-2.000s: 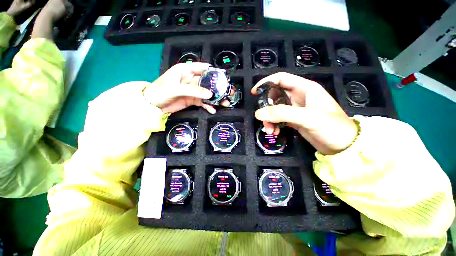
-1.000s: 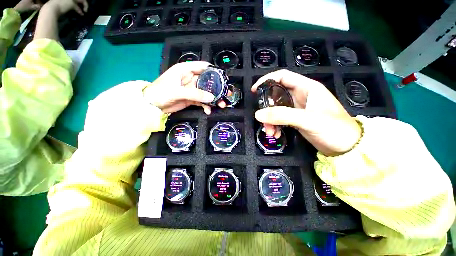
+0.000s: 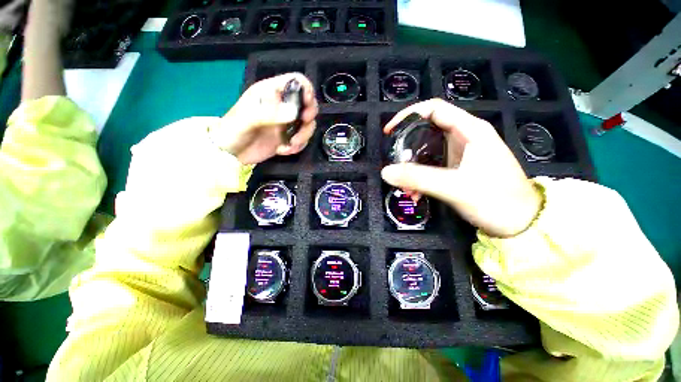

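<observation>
My left hand [image 3: 265, 123] grips a strapless smartwatch [image 3: 293, 108] turned edge-on above the upper left of the foam tray [image 3: 373, 328]. Its screen cannot be read. My right hand [image 3: 467, 160] holds another smartwatch [image 3: 418, 143] between thumb and fingers, its dark face tilted, above the tray's middle. Several watches sit in the tray pockets. The nearest row, such as the watch [image 3: 335, 277], shows black screens with pink and red text. A watch with a green spot [image 3: 341, 87] lies in the far row. My right hand and sleeve hide some pockets.
A white label [image 3: 228, 277] lies at the tray's near left corner. A second foam tray [image 3: 216, 49] with watches and a white sheet [image 3: 463, 19] lie behind. A coworker's yellow sleeve [image 3: 52, 179] is at left. A red-capped object [image 3: 612, 123] and a grey metal frame [image 3: 635, 71] are at right.
The watch in my left hand has moved left and turned from face-up to edge-on, uncovering a tray watch below it. The right-hand watch has tilted slightly. The coworker's arm has moved left.
</observation>
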